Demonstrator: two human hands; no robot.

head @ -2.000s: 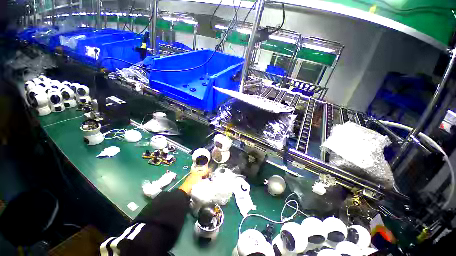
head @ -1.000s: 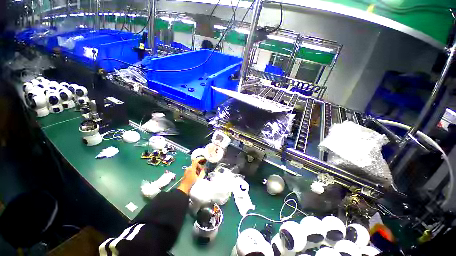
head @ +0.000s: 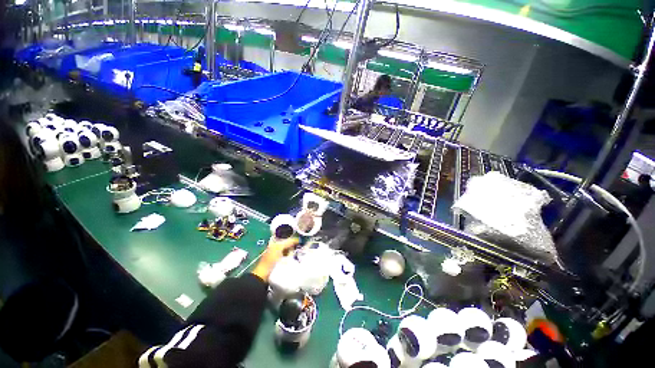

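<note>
A white camera unit (head: 282, 228) with a dark oval face stands mid-bench. My left hand (head: 275, 253), bare in a black sleeve with white stripes, is closed around its lower part; the fingertips are partly hidden. Another white camera head (head: 309, 219) stands right behind it. White housing shells (head: 305, 272) lie just right of my hand. An open camera base (head: 295, 325) with exposed wiring stands nearer the bench edge. My right hand is not in view.
Finished camera units (head: 474, 327) crowd the lower right; more stand far left (head: 68, 140). Small circuit parts (head: 221, 228) and a white cable (head: 388, 314) lie on the green mat. Behind run a rail, a blue bin (head: 251, 118) and a bubble-wrap bag (head: 503, 208). A person (head: 375, 93) is far back.
The camera unit at my left hand tilted, and its dark face now shows clearly again. The hand stays in nearly the same place. The whole view has shifted slightly. A person now shows far back.
</note>
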